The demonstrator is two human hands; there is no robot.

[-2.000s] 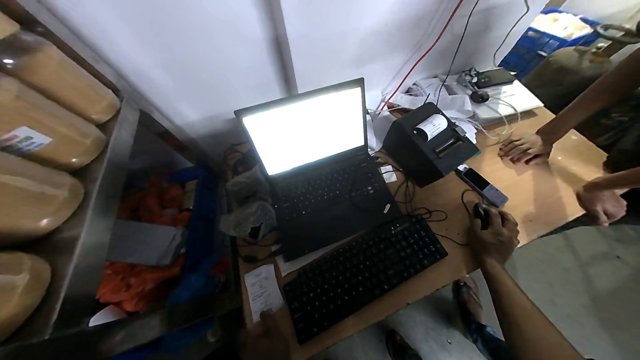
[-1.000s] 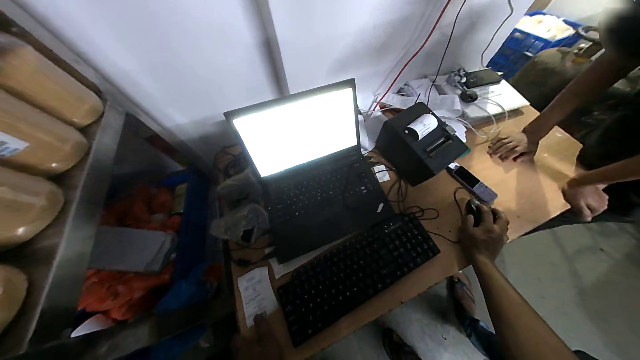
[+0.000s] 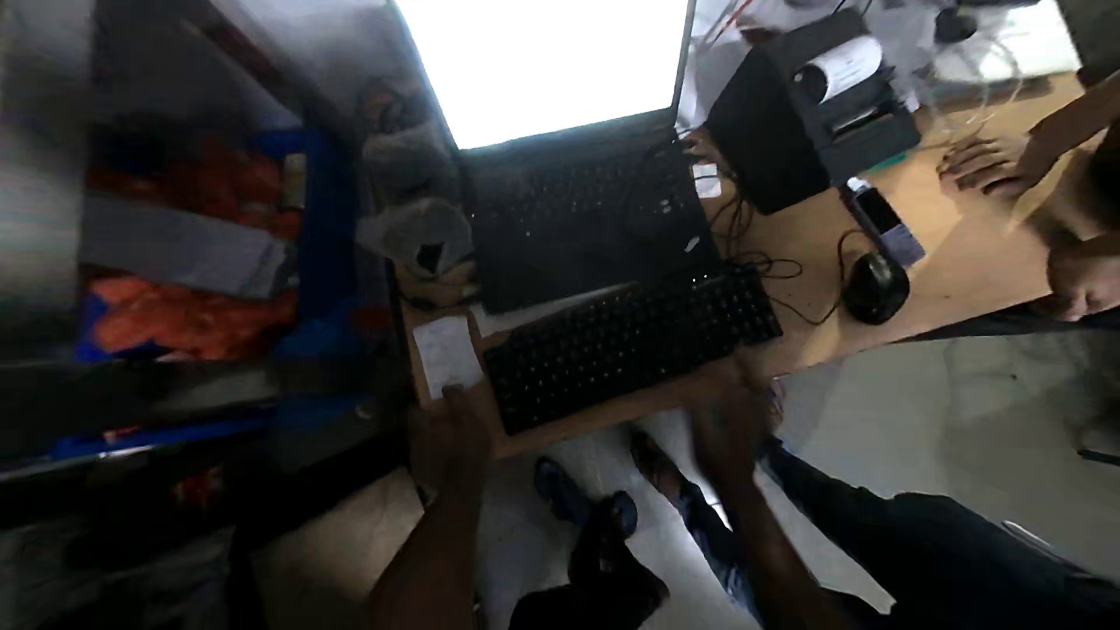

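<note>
My left hand rests at the table's near left edge, its fingertips on the lower end of a paper slip that bears writing. My right hand is blurred, at the near edge of a black keyboard; its finger pose is unclear. Behind the keyboard stands an open black laptop with a glaring white screen. A black computer mouse lies right of the keyboard, away from my hands, beside a keypad phone.
A black receipt printer with a paper roll stands behind the phone. Another person's hand rests on the wooden table at the right. Cables lie around the printer. At the left, a blue crate holds orange items.
My right hand has left the mouse and moved left to the keyboard's near edge. My left hand stays at the paper slip. The view has tilted down.
</note>
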